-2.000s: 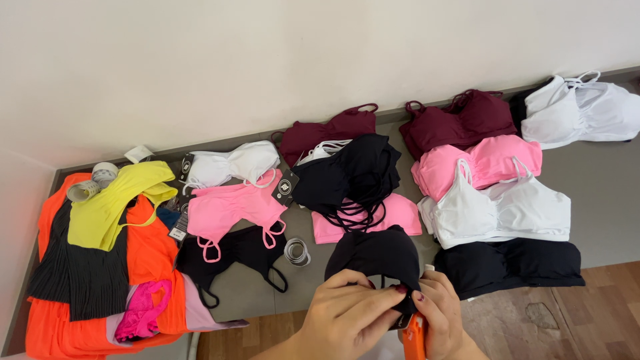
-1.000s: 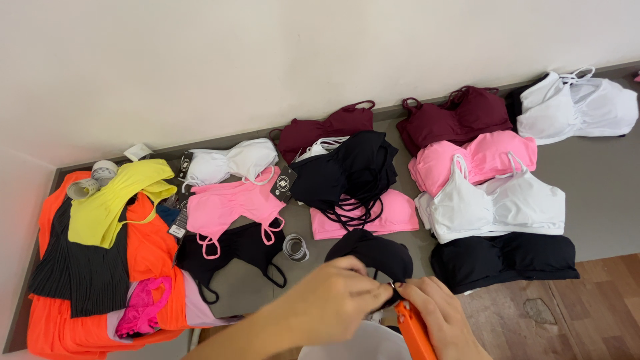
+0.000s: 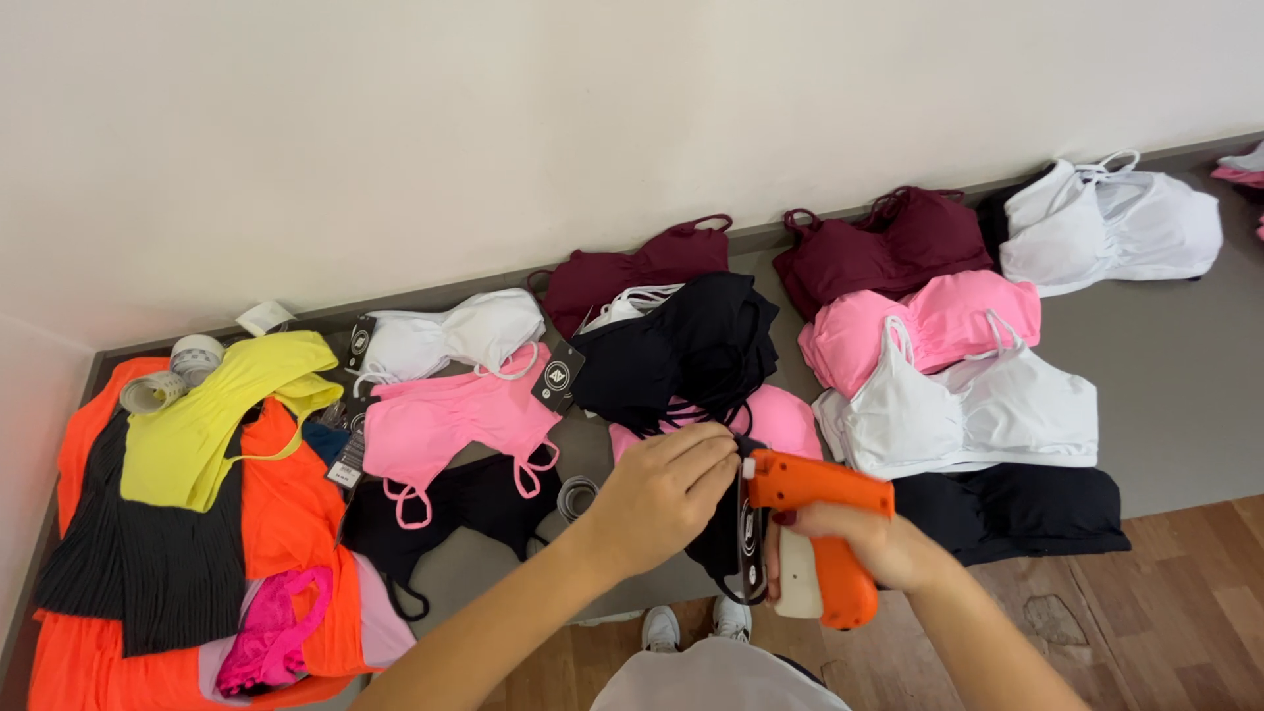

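My right hand (image 3: 849,538) grips an orange tagging gun (image 3: 820,484) with a white trigger; its tip points left toward my other hand. My left hand (image 3: 667,494) pinches a black bra top (image 3: 716,543) at the gun's tip, and the fingers hide the spot held. A black hang tag (image 3: 750,543) hangs against the top, beside the gun's trigger. Just behind the hands lie a pink bra top (image 3: 785,420) and a pile of black bra tops (image 3: 681,346) with thin straps.
Folded maroon (image 3: 889,242), pink (image 3: 923,321) and white bra tops (image 3: 973,410) cover the grey table (image 3: 1175,395) on the right. Tagged tops, including a pink one (image 3: 459,410), and a heap of orange garments (image 3: 311,592) lie left. Label rolls (image 3: 578,497) stand among them. A wall runs behind.
The orange gun, low and partly hidden before, is now raised sideways in my right hand, its tip at the black top. The black hang tag now shows.
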